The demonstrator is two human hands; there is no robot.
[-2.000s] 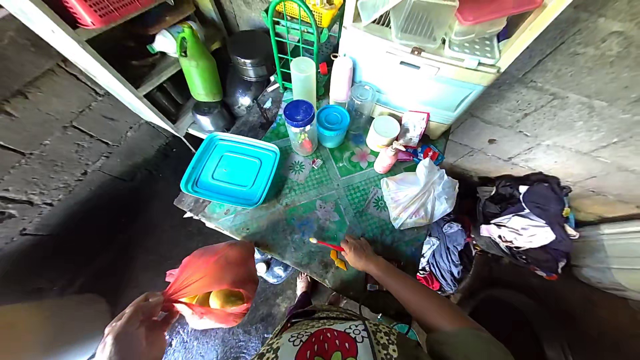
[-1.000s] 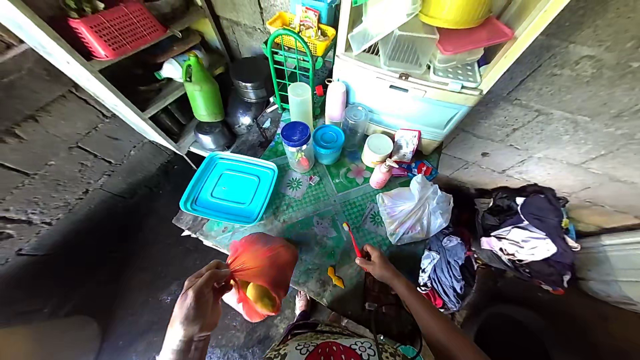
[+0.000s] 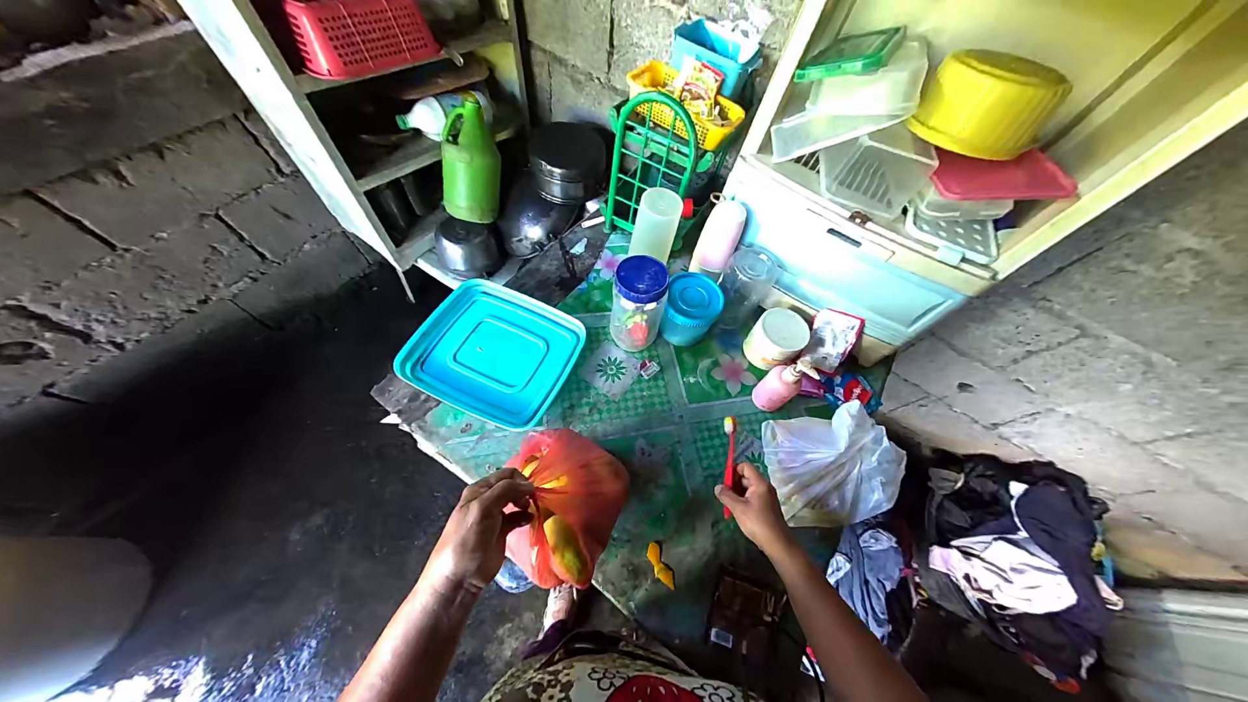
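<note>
My left hand grips the gathered neck of an orange-red plastic bag, which hangs at the table's front left edge. Yellow-green fruit shows in the bag. Between the fingers of my right hand is a red toothbrush, bristle end up, over the green patterned table cover. A small yellow-orange object lies on the cover between both hands. Right of the toothbrush sits a white plastic bag, its contents unclear. A turquoise lidded container is behind the orange-red bag.
Toward the back stand a blue-lidded jar, a blue container, a white tub and a pink pump bottle. Clothes are piled at the right. A shelf holds a green jug and pots.
My left hand has carried the orange-red bag rightward to the table's front edge. My right hand has lifted the toothbrush, which lay lower and more level two seconds ago. The view has shifted.
</note>
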